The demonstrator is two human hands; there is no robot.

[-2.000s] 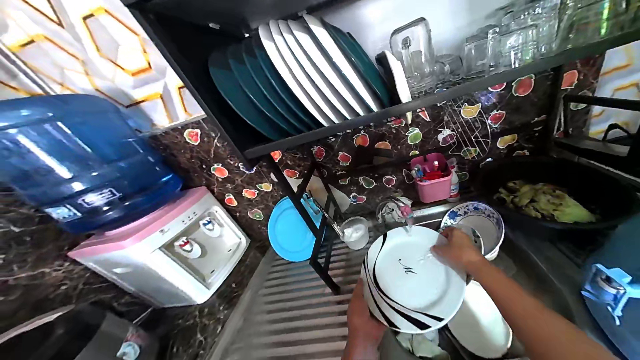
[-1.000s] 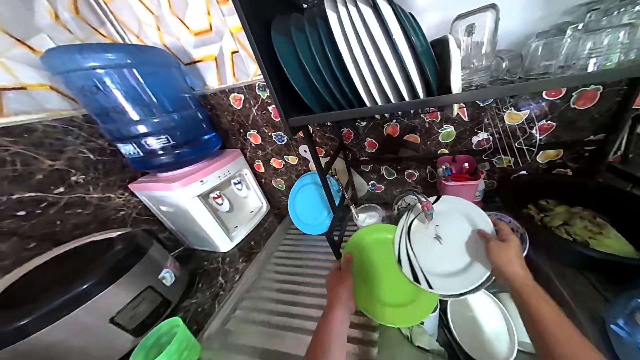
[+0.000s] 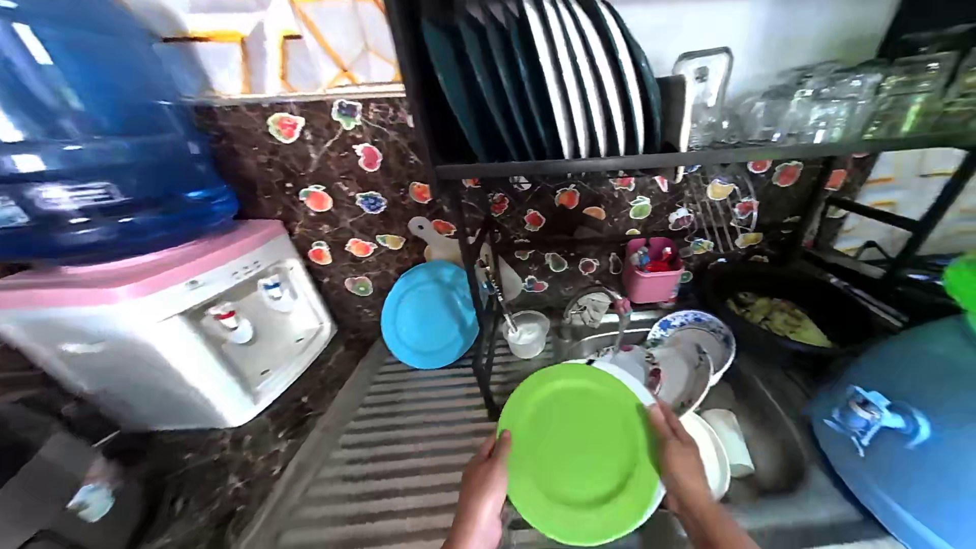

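Between my two hands is a green plate (image 3: 581, 454), face up, over the right end of the ribbed steel drainboard and the sink. My left hand (image 3: 482, 488) grips its left rim, with the thumb on top. At its right edge, my right hand (image 3: 681, 457) holds the green plate and a white plate (image 3: 627, 380) that shows mostly hidden behind it. Water runs from the faucet (image 3: 621, 309) just beyond. In the sink lie a blue-patterned bowl (image 3: 698, 335), a floral plate (image 3: 679, 375) and a white dish (image 3: 711, 455).
A blue plate (image 3: 429, 314) leans by the rack leg, near a small plastic cup (image 3: 526, 334). The black dish rack (image 3: 686, 158) spans overhead with plates and glasses. A water dispenser (image 3: 175, 328) stands left; a black basin (image 3: 846, 324) and a blue container (image 3: 907, 427) are at right.
The green plate, below and left of the white one a second ago, now lies in front of it, covering most of it. Two seconds ago the white patterned plate was on top. The view has shifted.
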